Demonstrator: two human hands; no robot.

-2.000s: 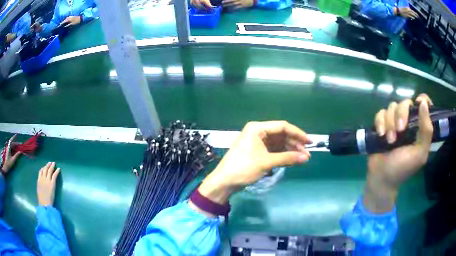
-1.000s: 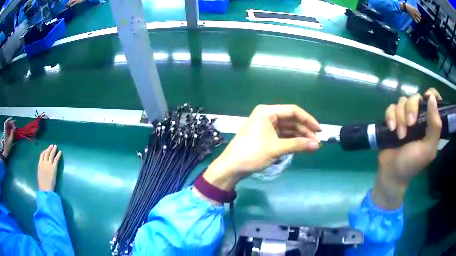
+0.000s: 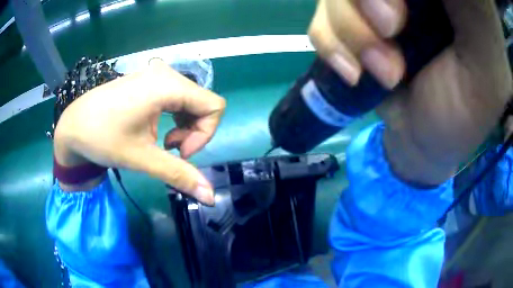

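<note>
My right hand point(image 3: 433, 84) grips the black electric screwdriver point(image 3: 323, 109), which has a pale label band. Its thin bit points down-left at the top rim of the black plastic housing point(image 3: 270, 225); whether it touches cannot be told. My left hand point(image 3: 135, 124) is over the housing's upper left corner, thumb at the rim, fingers curled and apart from the thumb. I see nothing held in it. No screw can be made out. A thin black cord runs down from beside my left wrist, left of the housing.
A bundle of black cables point(image 3: 84, 79) with shiny ends lies behind my left hand. A clear crumpled bag point(image 3: 194, 70) lies beyond my left fingers. A grey post point(image 3: 39, 39) stands at the upper left by the white edge strip. Another blue sleeve shows at the right edge.
My hands have parted; the screwdriver has come down from level to tilted, its bit at the housing's rim. My left hand has moved to the housing's corner. The view has shifted down and closer.
</note>
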